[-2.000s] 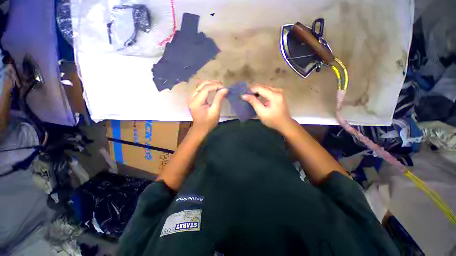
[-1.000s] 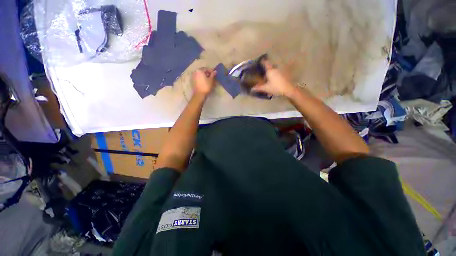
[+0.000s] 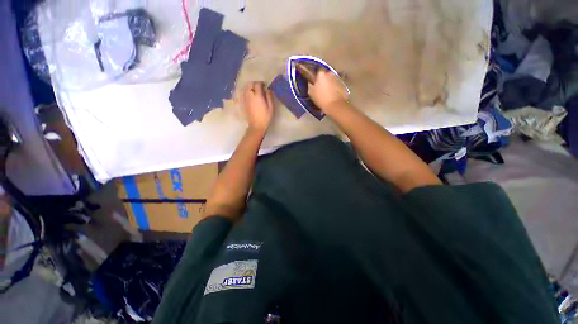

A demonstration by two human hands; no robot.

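My right hand is closed on the brown handle of the electric iron, whose pale-rimmed plate points away from me. The iron rests over the right part of a small dark grey fabric piece on the ironing cloth. My left hand is on the cloth just left of that piece, fingers bent; whether its fingertips touch the piece I cannot tell. A loose pile of small dark grey pieces lies further left.
The white ironing cloth has brown scorch marks. A clear plastic bag with grey pieces and a red edge lies at the back left. A cardboard box stands under the table. Fabric heaps lie at the right.
My right hand has let go of the small piece, taken the iron from the right, and brought it onto the piece, now laid on the cloth. My left hand has also let go of it.
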